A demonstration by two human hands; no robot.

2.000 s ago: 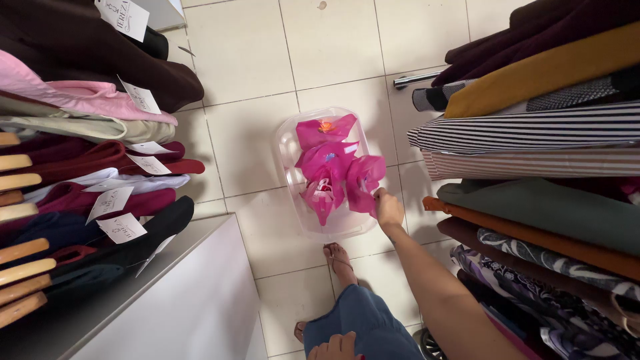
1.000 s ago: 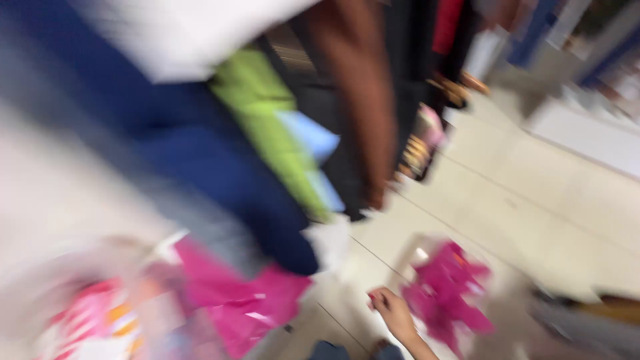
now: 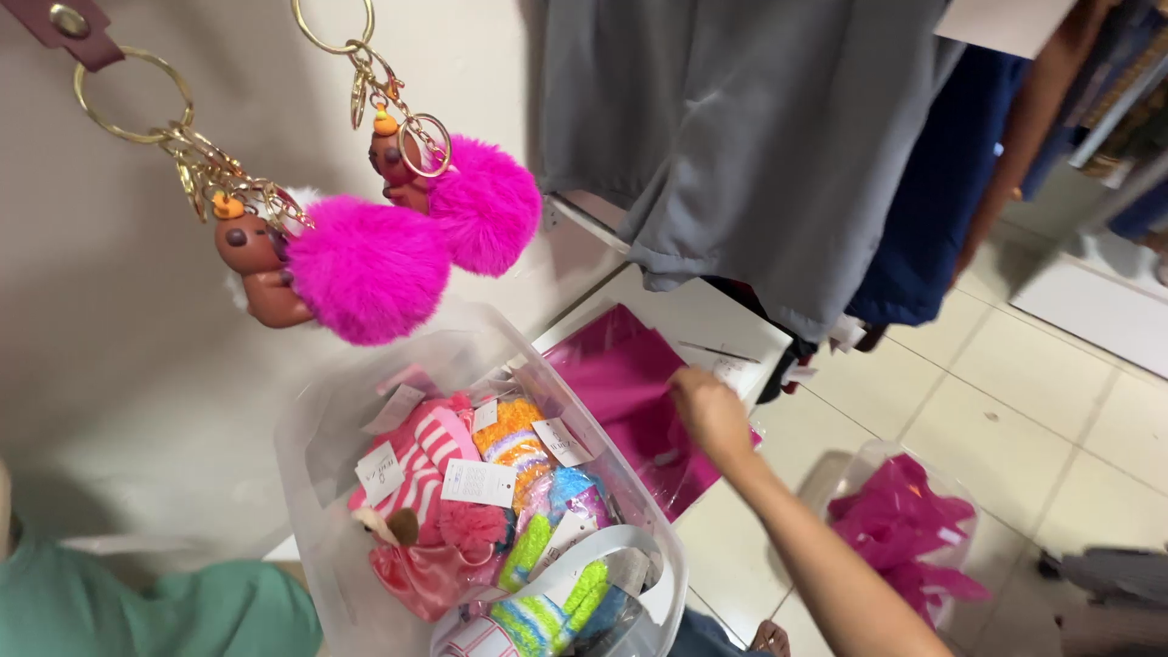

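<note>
My right hand [image 3: 712, 415] pinches the edge of a magenta plastic bag [image 3: 630, 401], one of what looks like a flat stack on a white shelf. The bag near my fingers is blurred. Left of the stack stands a clear plastic bin [image 3: 292, 456] with a pink striped knit item [image 3: 429, 456], fuzzy gloves [image 3: 547, 607] in plastic and white tags. On the floor at the lower right, a clear tub [image 3: 835, 474] contains crumpled magenta bags [image 3: 899, 520]. My left hand is out of view.
Keyrings with magenta pompoms [image 3: 370, 269] and brown animal figures hang at the upper left. Grey trousers [image 3: 730, 137] and a navy garment [image 3: 940, 182] hang above the shelf. Green fabric [image 3: 164, 602] shows at the lower left. A thin dark rod [image 3: 721, 352] lies by the bags.
The view has swung from the floor tub to the shelf. My right hand, which held a magenta bundle at the floor tub two seconds ago, is now at the flat bags.
</note>
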